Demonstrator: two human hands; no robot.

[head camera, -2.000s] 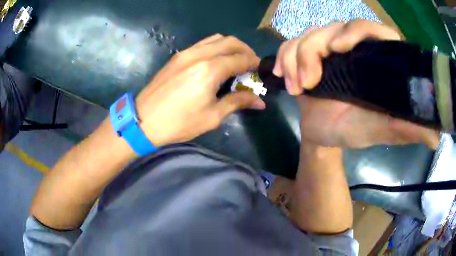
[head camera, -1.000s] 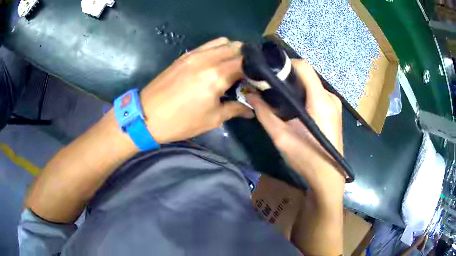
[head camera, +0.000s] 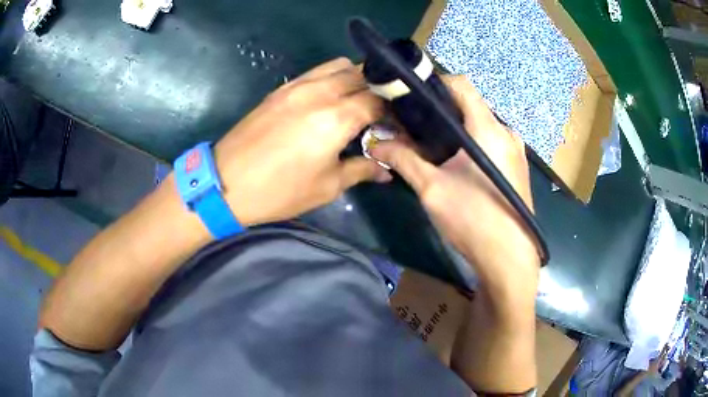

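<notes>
My left hand [head camera: 303, 143], with a blue wrist strap, holds a small white housing [head camera: 376, 144] between its fingertips. A little brass colour shows on the housing, and fingers hide most of it. My right hand [head camera: 473, 170] is shut round the black electric screwdriver [head camera: 427, 108], whose pale-ringed cable end points up towards the camera. My right thumb reaches to the housing. The screwdriver's tip is hidden. A shallow cardboard tray [head camera: 602, 147] full of tiny silvery-blue screws [head camera: 504, 66] lies beyond my right hand.
The black cord [head camera: 497, 177] loops over my right wrist. Two white parts [head camera: 145, 11] lie at the upper left of the dark green bench [head camera: 178, 85], with dark specks nearer. A white bag [head camera: 658, 279] lies at the right. Cardboard boxes [head camera: 423, 310] stand below the bench edge.
From two seconds ago, the screwdriver has turned from lying sideways to cable end up, and the tray shows more fully. Over the last second the cable end has tilted slightly left and up.
</notes>
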